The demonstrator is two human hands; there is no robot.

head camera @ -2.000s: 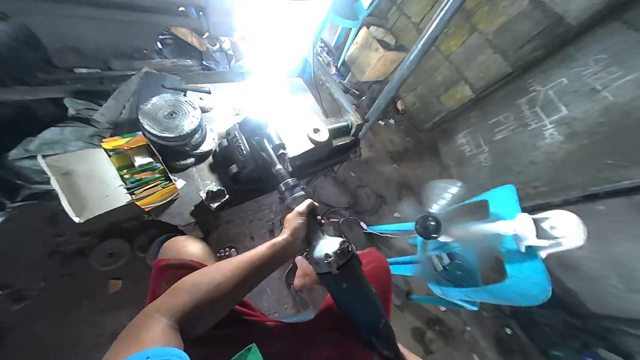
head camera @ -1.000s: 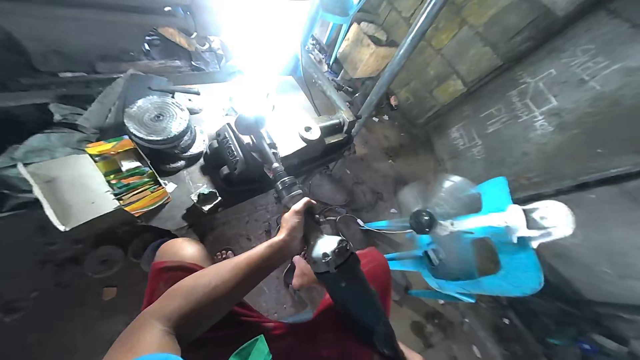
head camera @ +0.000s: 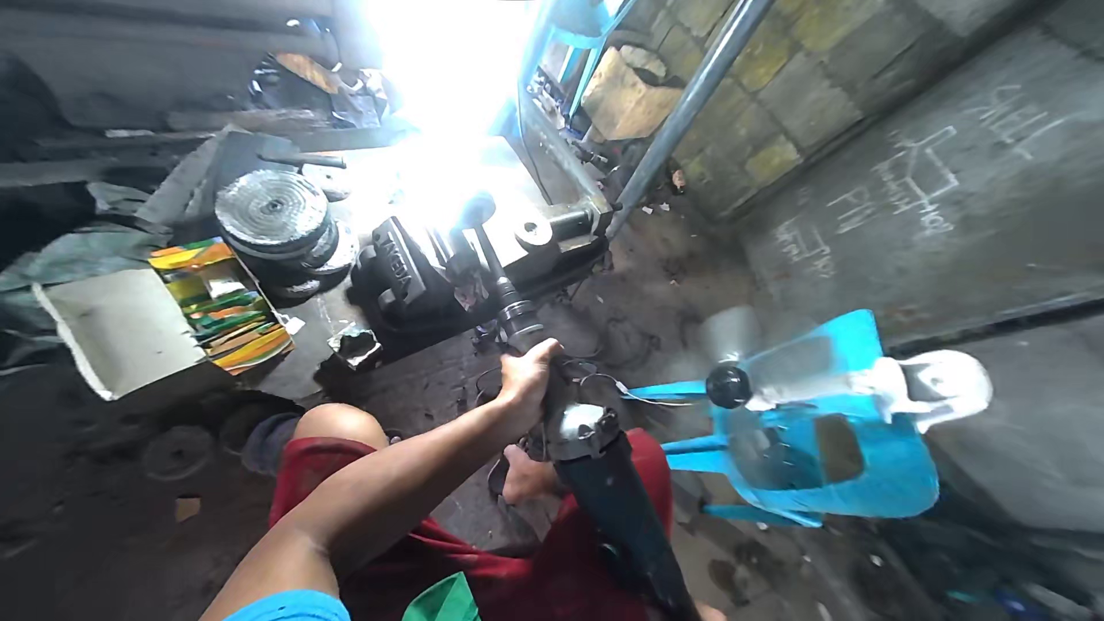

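My left hand (head camera: 528, 379) is wrapped around the neck of a long, dark-bodied power tool (head camera: 617, 509), which looks like a straight grinder. Its body slants down over my lap to the bottom edge. From its collar a thin shaft (head camera: 493, 259) runs up to a dark round head (head camera: 476, 208) at the rim of a strong glare. Beside that head is a black bench vise (head camera: 398, 269); whether they touch is hidden by the glare. A ring-shaped metal part (head camera: 532, 231) lies right of the head. Skin shows by the tool's rear at the bottom edge; whether it is my right hand cannot be told.
Left on the bench are stacked round discs (head camera: 272, 207), a hammer-like tool (head camera: 302, 159) and an open cardboard box (head camera: 121, 332) with colourful packets. At right, a fan (head camera: 729, 385) with blurred blades stands at a blue plastic chair (head camera: 897, 466). A metal pipe (head camera: 690, 108) slants behind the bench.
The round head, lost in the glare two seconds ago, now shows beside the vise. My left hand keeps its hold on the tool's neck.
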